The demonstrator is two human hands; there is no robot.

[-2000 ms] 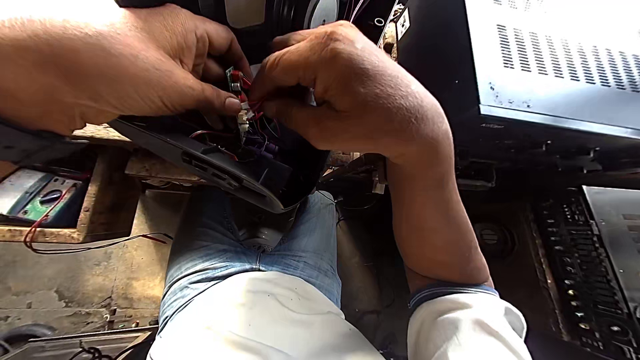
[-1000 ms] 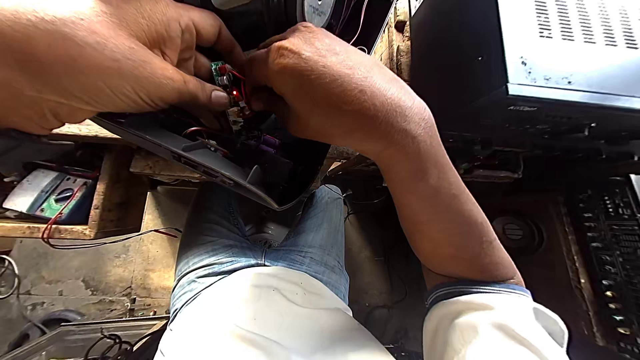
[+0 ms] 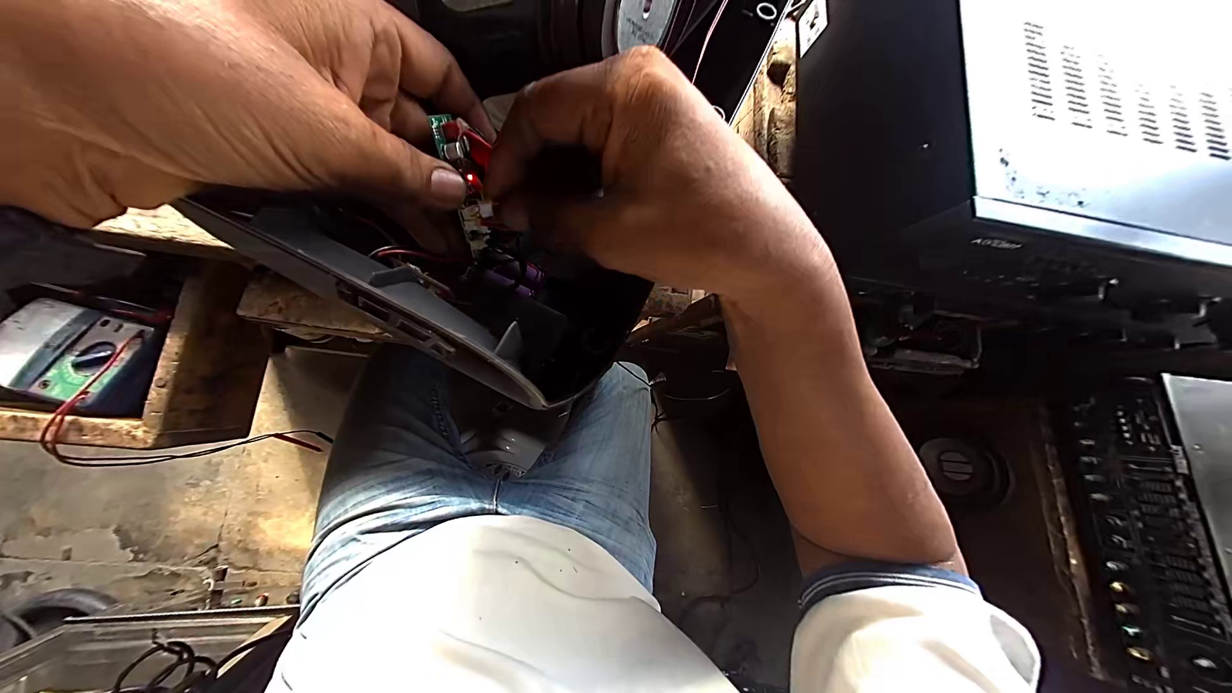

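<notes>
My left hand grips a small green circuit board between thumb and fingers; a red light glows on it. My right hand pinches at the board's right side, by a small white connector and red wires; exactly what its fingertips hold is hidden. Below both hands lies an opened dark plastic housing, tilted above my lap, with thin wires and a purple cylindrical part inside.
A multimeter with red and black leads sits in a wooden box at left. A large metal-cased unit stands at right, above a panel of knobs. Dark equipment with a round part lies beyond my hands.
A red light that does not show in the oldest frame glows on the board in the later two. Both hands stay at the board, with small shifts of the fingers.
</notes>
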